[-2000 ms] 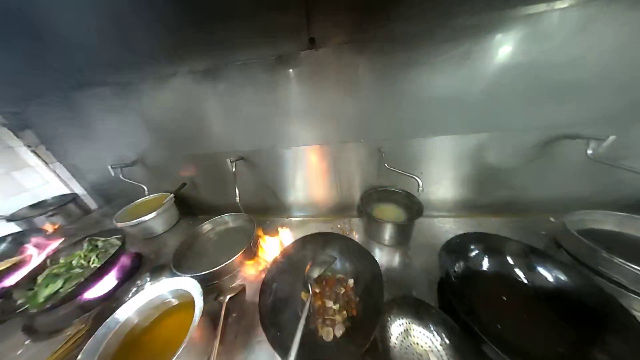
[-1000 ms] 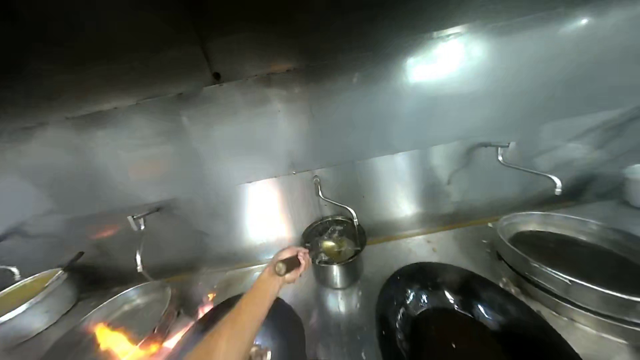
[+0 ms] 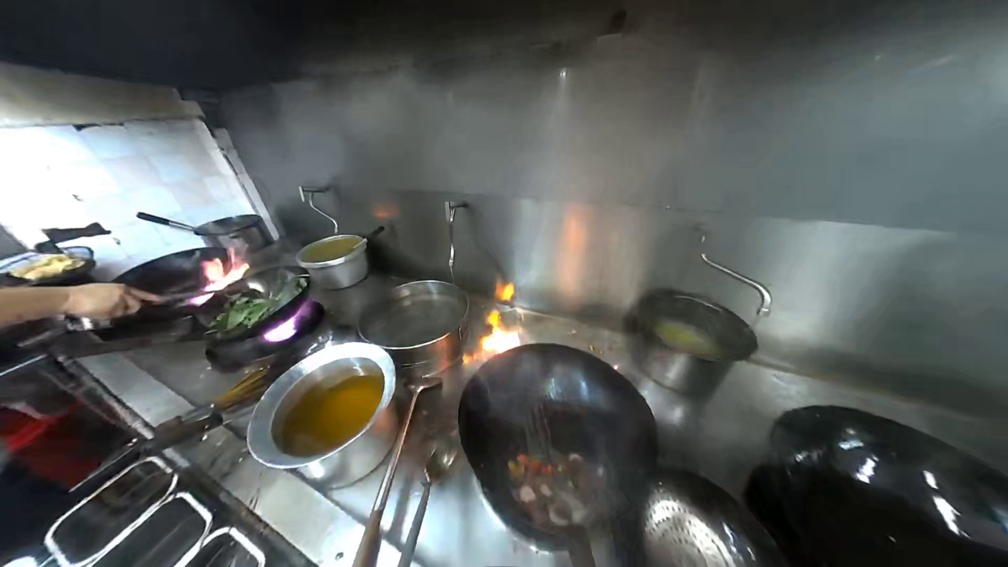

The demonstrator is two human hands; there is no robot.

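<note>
Neither my left hand nor my right hand is in view. At centre, a black wok (image 3: 551, 409) tilts over the burner and holds blurred chopped food (image 3: 551, 488), with a handle running out at the bottom edge. Flames (image 3: 500, 339) rise behind it. To its left lie two long-handled utensils, a ladle (image 3: 439, 461) and another tool (image 3: 403, 441). A metal pot of yellow-brown liquid (image 3: 335, 413) stands left of them. Behind the wok at right is a blurred pot (image 3: 685, 378) below a bent metal tap (image 3: 736, 276).
At left, a co-worker's hand (image 3: 106, 302) grips a handle near a wok of leafy greens (image 3: 256, 307) over flames. A shallow pan of liquid (image 3: 413, 315), a perforated strainer (image 3: 685, 528), a dark wok (image 3: 882, 472) at right and a metal rack (image 3: 130, 512) lie around.
An arm whose hand held a wooden-handled tool at the tap-side pot one second ago is out of view. The view has swung left, bringing the co-worker's hand into sight.
</note>
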